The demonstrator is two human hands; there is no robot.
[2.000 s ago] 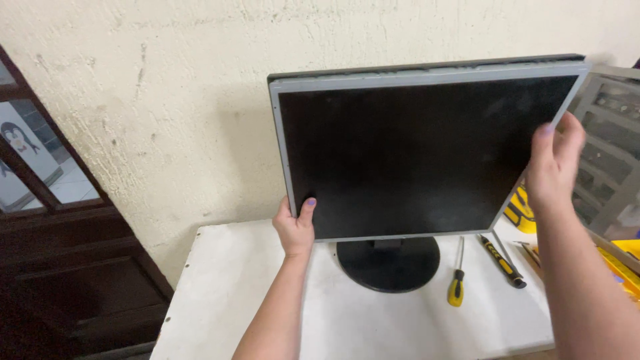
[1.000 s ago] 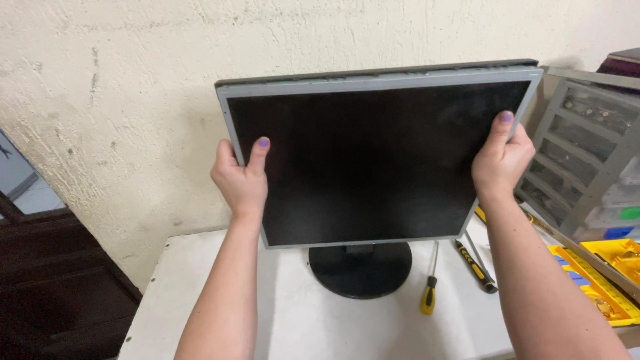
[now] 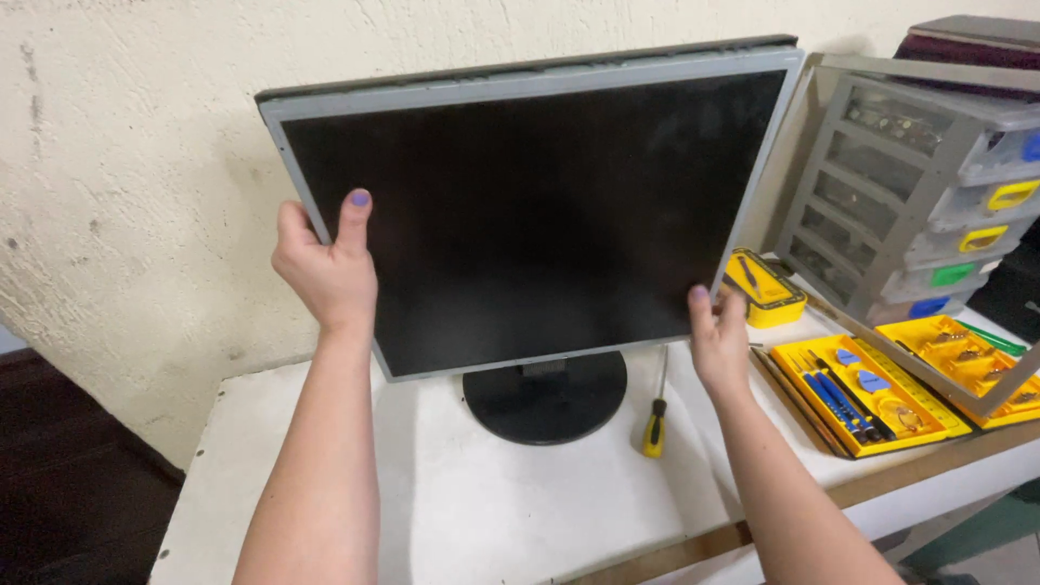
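Note:
A flat-panel monitor (image 3: 536, 219) with a grey bezel and dark screen stands tilted on a round black base (image 3: 546, 402). My left hand (image 3: 329, 264) grips its left edge, the thumb over the front of the screen and the fingers behind. Lower down, at the bottom right corner, my right hand (image 3: 721, 341) holds the bezel with the thumb in front. Along the top, the bezel and the dark rear housing show uneven edges. A yellow and black screwdriver (image 3: 654, 431) lies on the white table just right of the base.
Right of the monitor are a yellow box (image 3: 768, 292), an open yellow tool kit (image 3: 869, 398) with blue-handled tools and a grey-framed drawer cabinet (image 3: 918, 187) with small parts. A grey frame (image 3: 934, 378) leans across the kit. The textured wall (image 3: 162, 203) rises close behind.
My right hand has moved from the upper right side of the monitor down to its lower right corner. My left hand, low on the left edge at first, is now higher up. The view has shifted.

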